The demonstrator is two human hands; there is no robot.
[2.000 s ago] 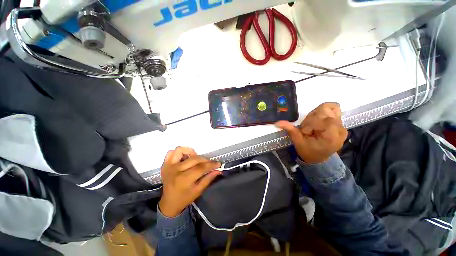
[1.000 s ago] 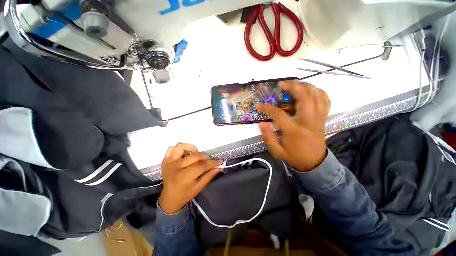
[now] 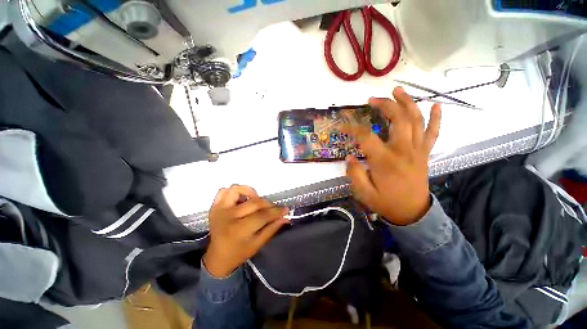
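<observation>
A smartphone [image 3: 309, 136] with a bright colourful screen lies flat on the white machine bed. My right hand [image 3: 394, 164] is over the phone's right part, fingers spread, holding nothing; the index finger is over the screen, and whether it touches cannot be told. My left hand [image 3: 241, 228] is at the bed's front edge, its fingertips pinching a white cord [image 3: 345, 247]. The cord hangs in a loop over dark grey cloth [image 3: 302, 254] in my lap. The pinched end is partly hidden by my fingers.
Red-handled scissors [image 3: 365, 54] lie behind the phone. Thin dark tweezers [image 3: 444, 96] lie behind my right hand. The sewing machine [image 3: 283, 13] spans the top. Dark garments with white stripes are heaped at left [image 3: 83, 160] and right [image 3: 495, 218]. A cardboard box [image 3: 158, 311] is at lower left.
My right hand has moved from the phone's front right edge to over the screen, and its fingers have spread. The screen has become brighter and more colourful. My left hand still pinches the cord.
</observation>
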